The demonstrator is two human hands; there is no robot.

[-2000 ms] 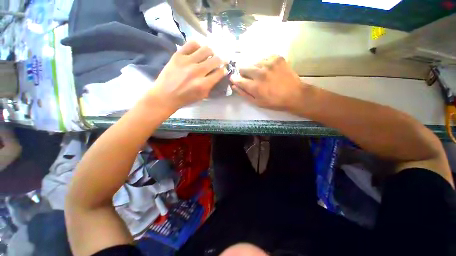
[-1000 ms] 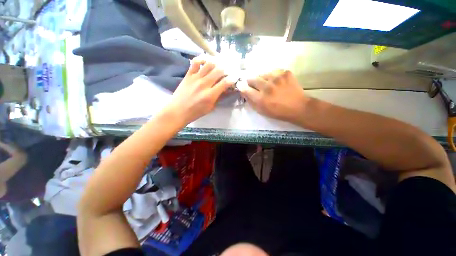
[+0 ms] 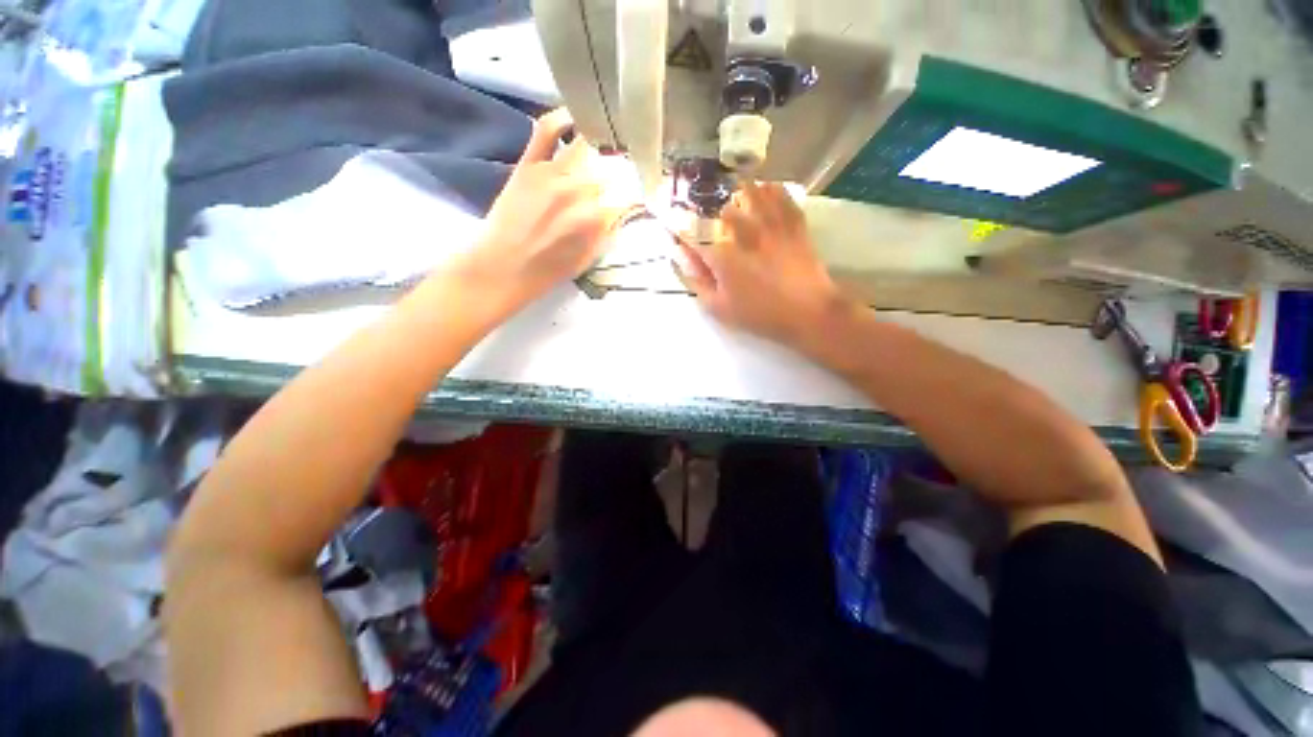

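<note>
My left hand (image 3: 562, 213) is at the needle area, thumb and fingers closed on a small pale cloth piece (image 3: 644, 274) with a dark edge. My right hand (image 3: 760, 262) is just right of it, fingertips close together on the same piece beside the presser foot (image 3: 701, 187). Lamp glare washes out the fingertips and hides part of the piece. Dark grey cloth (image 3: 324, 115) and light grey cloth (image 3: 339, 231) lie draped left of my left hand.
Sewing machine head (image 3: 850, 65) with green control panel (image 3: 1030, 151) stands above and right. Orange-handled scissors (image 3: 1168, 428) and red-handled ones (image 3: 1195, 389) lie at the right table edge. Plastic bag (image 3: 87, 216) lies left. Red bag (image 3: 468, 504) and cloth pile (image 3: 108, 504) are below.
The view has shifted, showing more of the machine head, panel and scissors. Both hands remain at the needle; the pale piece with its dark edge shows more clearly below them.
</note>
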